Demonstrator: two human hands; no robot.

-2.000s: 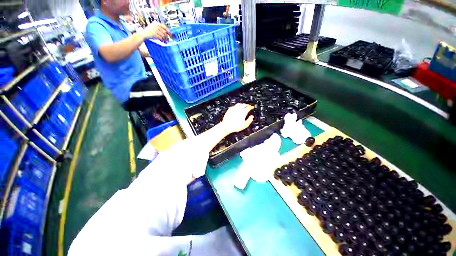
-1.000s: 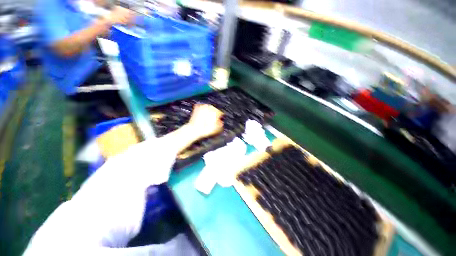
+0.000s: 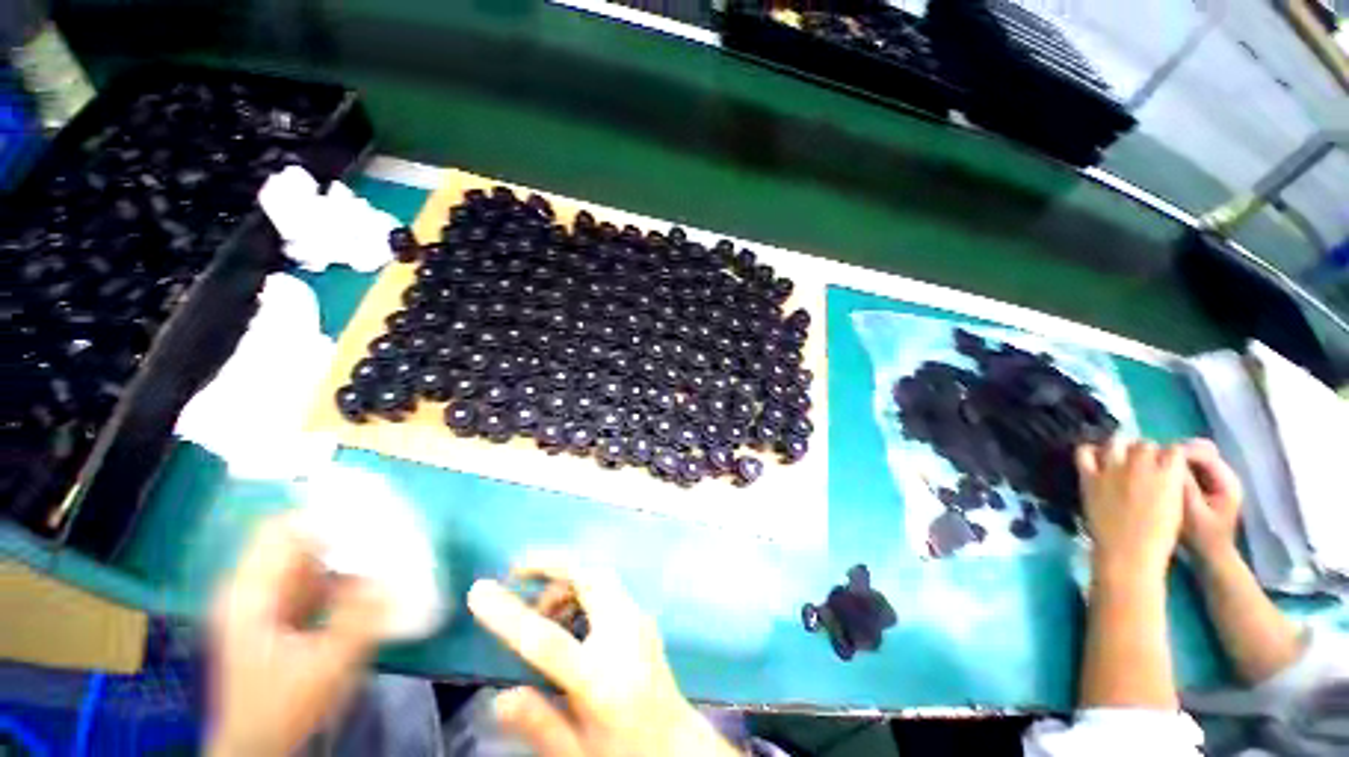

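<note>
My left hand, blurred, is at the lower left, closed around a white object that looks like the glue bottle. My right hand is beside it at the bench's front edge, with a small dark part between its fingers; blur hides its detail. Many glossy black round housings with pale centre dots stand packed on a tan cardboard sheet beyond my hands. A small pile of matte black pads lies right of my right hand.
A black parts tray is at left, with crumpled white cloth and a smaller wad beside it. At right, another person's hands touch black pads on a clear plastic bag. A green strip runs behind.
The view has swung right, away from the blue crate. My left hand has left the parts tray and now holds the white object. My right hand and the other person's hands at right have come into view.
</note>
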